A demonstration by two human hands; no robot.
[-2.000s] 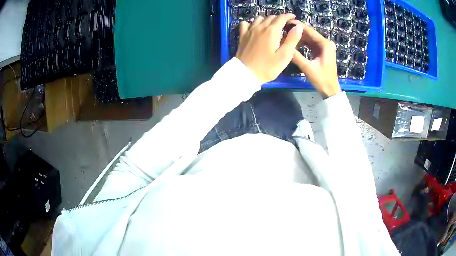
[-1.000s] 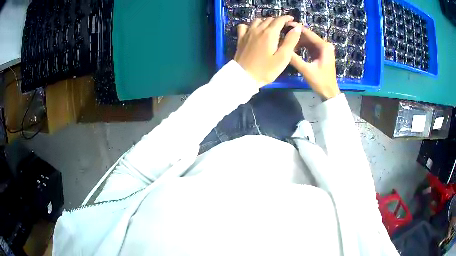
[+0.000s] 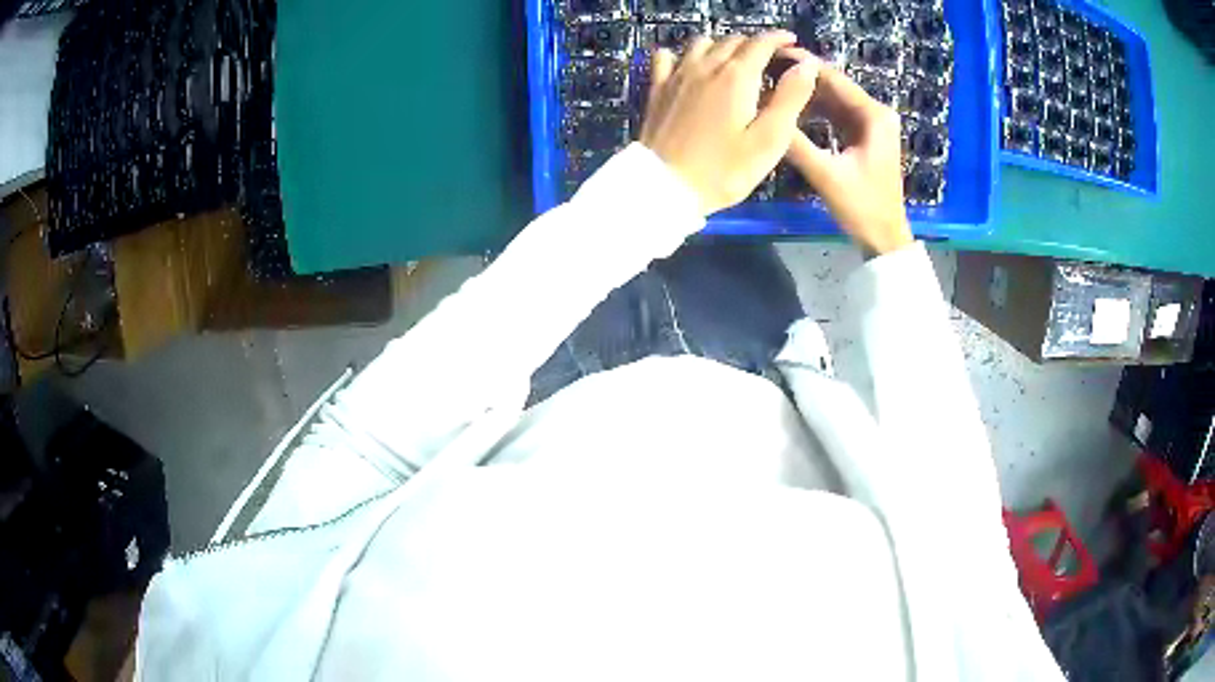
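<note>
Camera modules (image 3: 597,83), small squares with round black centres, stand in rows in a blue plastic tray (image 3: 978,133) at the top middle. My left hand (image 3: 720,117) is over the middle of the tray, back up, fingers curled. My right hand (image 3: 859,157) is on its right side, thumb and forefinger reaching to the left fingertips. The fingertips of both hands meet just above the modules. Something dark shows between them, but the fingers hide it and I cannot tell whether it is held or lies in the tray.
A second blue tray (image 3: 1143,127) of modules lies to the right on the green mat (image 3: 400,133). Stacked black trays (image 3: 160,120) are at the left. Cardboard boxes (image 3: 167,273) are below left; a wrapped carton (image 3: 1095,317) and a red stool (image 3: 1053,553) are below right.
The worked tray sits further left relative to my hands, so more modules show left of my left hand. The whole bench has shifted slightly left in view. The fingertips stay together.
</note>
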